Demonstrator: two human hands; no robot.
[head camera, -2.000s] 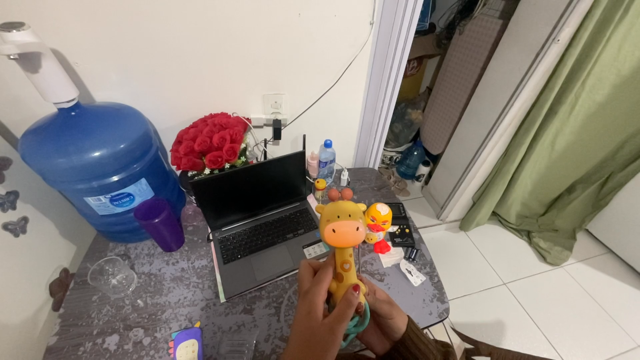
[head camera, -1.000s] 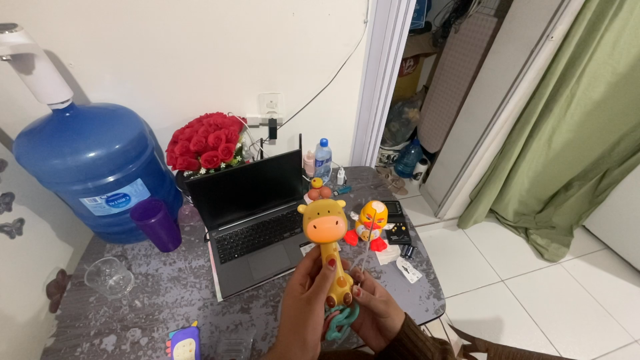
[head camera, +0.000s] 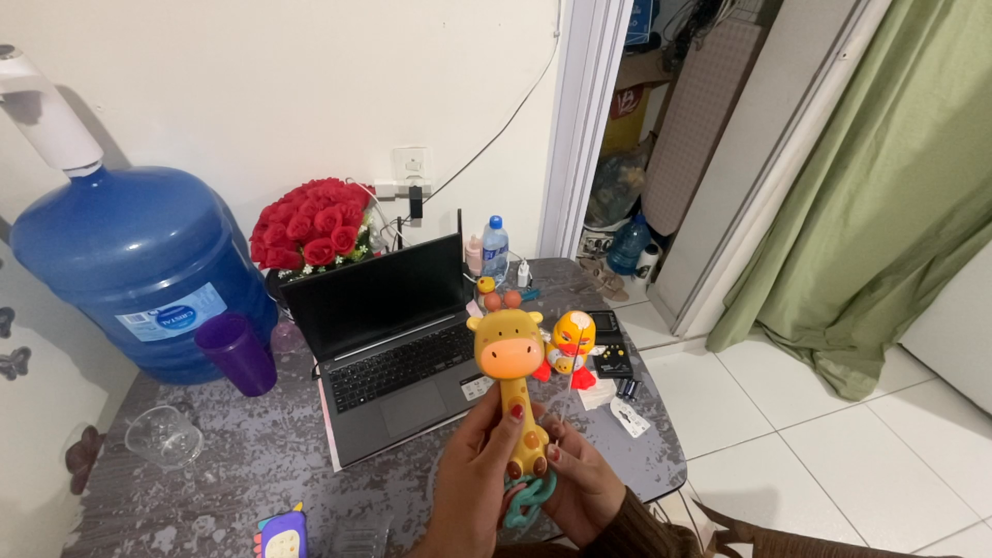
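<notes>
A yellow plastic giraffe toy (head camera: 511, 349) stands upright between both hands, its face toward me. My left hand (head camera: 474, 457) is closed around its neck and body, thumb on the front. At the toy's lower right, my right hand (head camera: 581, 473) holds a thin pale stick or cord that rises in front of the duck; its exact form is unclear. Teal plastic links (head camera: 531, 496) hang below the giraffe between my hands. Beyond it, an orange and yellow duck toy (head camera: 572, 341) sits on the table near a black handheld game device (head camera: 612, 360).
An open laptop (head camera: 403, 403) lies left of my hands. Farther left are a purple cup (head camera: 236, 356), a clear glass bowl (head camera: 164, 438) and a large blue water jug (head camera: 147, 263). A purple toy phone (head camera: 283, 535) lies at the near edge; red roses (head camera: 314, 225) stand behind the laptop.
The giraffe was held farther right and higher two seconds ago, and more of its lower body shows now. My right hand has shifted up beside the toy since then.
</notes>
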